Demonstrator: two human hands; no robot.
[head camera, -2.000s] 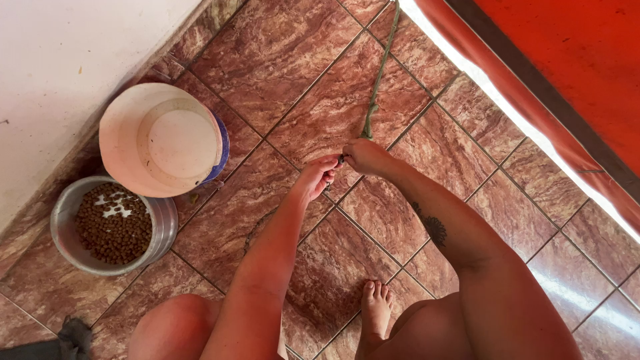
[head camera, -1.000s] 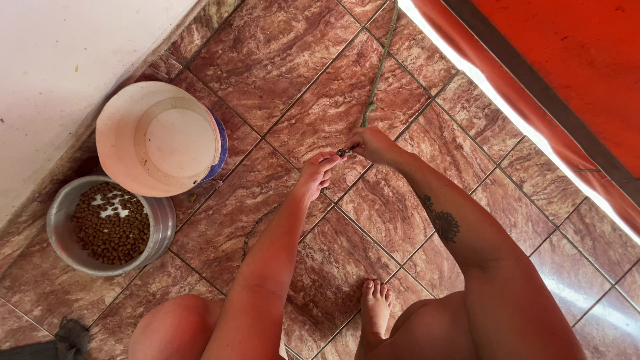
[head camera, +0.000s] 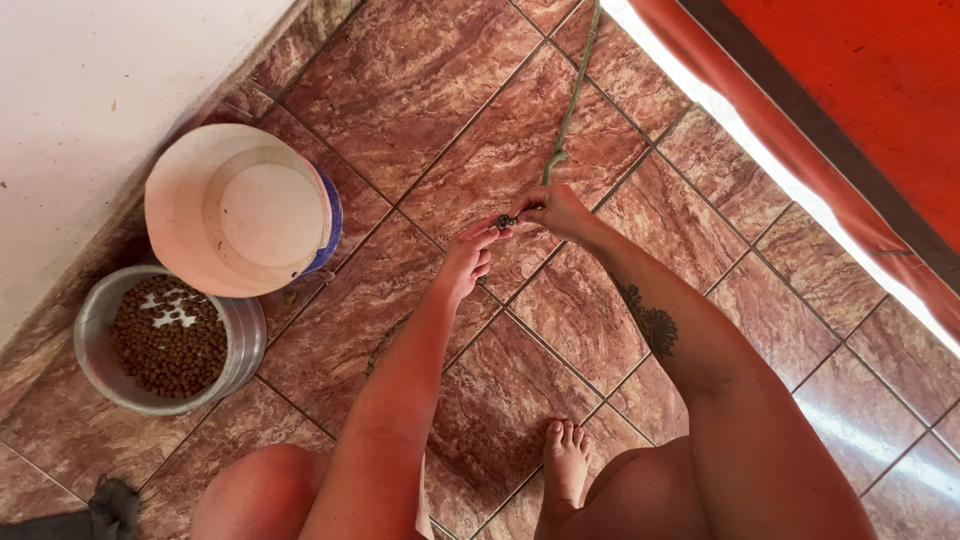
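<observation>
Between my fingertips is a small dark metal piece (head camera: 505, 221), which looks like chain links or a clasp; its exact kind is unclear. My left hand (head camera: 469, 259) grips it from the lower left. From the upper right, my right hand (head camera: 553, 211) pinches close to its other side. A green rope (head camera: 574, 105) with a knot runs from the top edge down to my right hand, where its end is hidden. Part of a dark chain (head camera: 386, 345) lies on the tiles beside my left forearm, which partly covers it.
A pale bucket with a blue outside (head camera: 159, 217) stands by the white wall (head camera: 112, 97). Next to it is a metal pot (head camera: 88, 352) holding brown kibble. My bare foot (head camera: 564, 457) rests on the tiled floor. A red sheet (head camera: 862, 90) with a dark bar slants across the upper right.
My hands have shifted slightly, and more of the small metal piece shows between my fingers than two seconds ago. The bucket and pot have stayed in place.
</observation>
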